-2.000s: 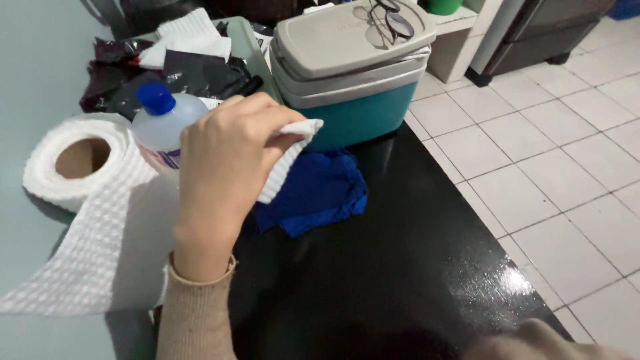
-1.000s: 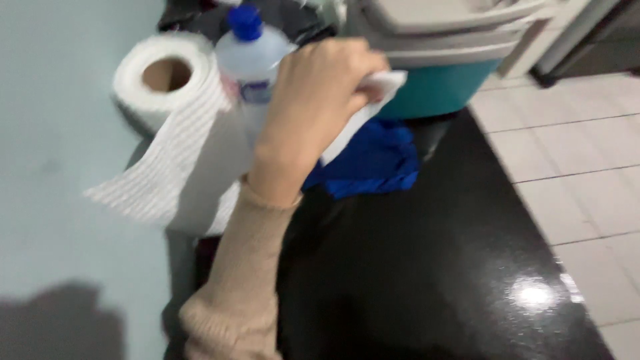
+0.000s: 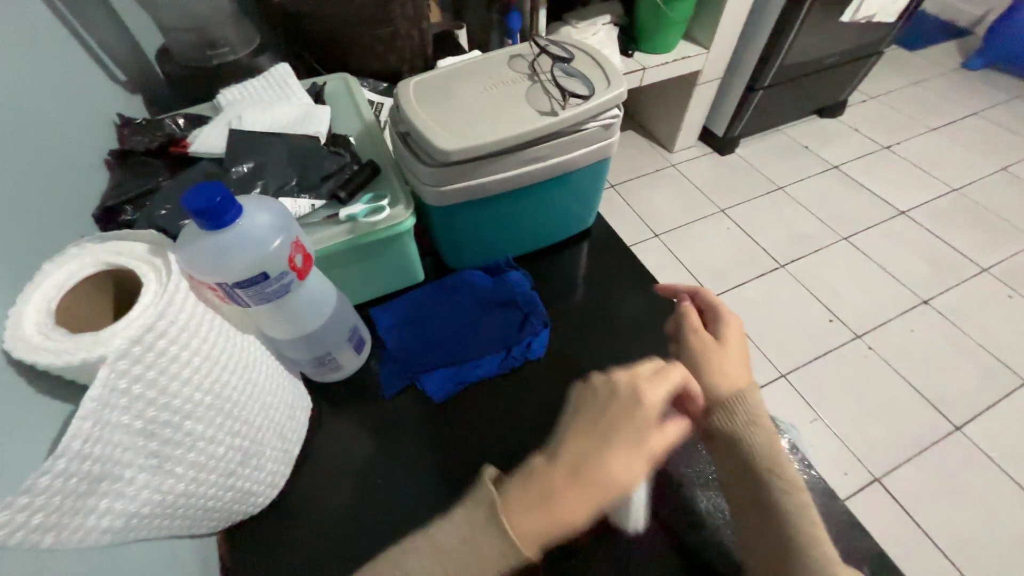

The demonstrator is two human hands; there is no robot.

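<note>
My left hand [image 3: 612, 440], blurred, is over the black tabletop [image 3: 384, 480], closed on a folded white paper towel [image 3: 634, 510] whose end shows below the fingers. Beside it, at the table's right edge, my right hand [image 3: 712, 340] has its index finger extended and the others curled; nothing shows in it. A folded blue cloth [image 3: 464, 328] lies beyond the hands. To its left stands a clear plastic bottle [image 3: 276, 280] with a blue cap, and a large paper towel roll [image 3: 184, 400] with its loose end hanging down at the left.
Behind the cloth is a teal cooler [image 3: 520, 208] with eyeglasses [image 3: 564, 72] on its lid. A green plastic box [image 3: 376, 264] bears black plastic bags [image 3: 272, 164], white paper towels [image 3: 276, 100] and small scissors [image 3: 366, 210]. The tiled floor [image 3: 880, 256] lies right of the table.
My left hand, with the paper towel, has moved from near the bottle and blue cloth toward the near part of the table. My right hand now shows clearly beside it.
</note>
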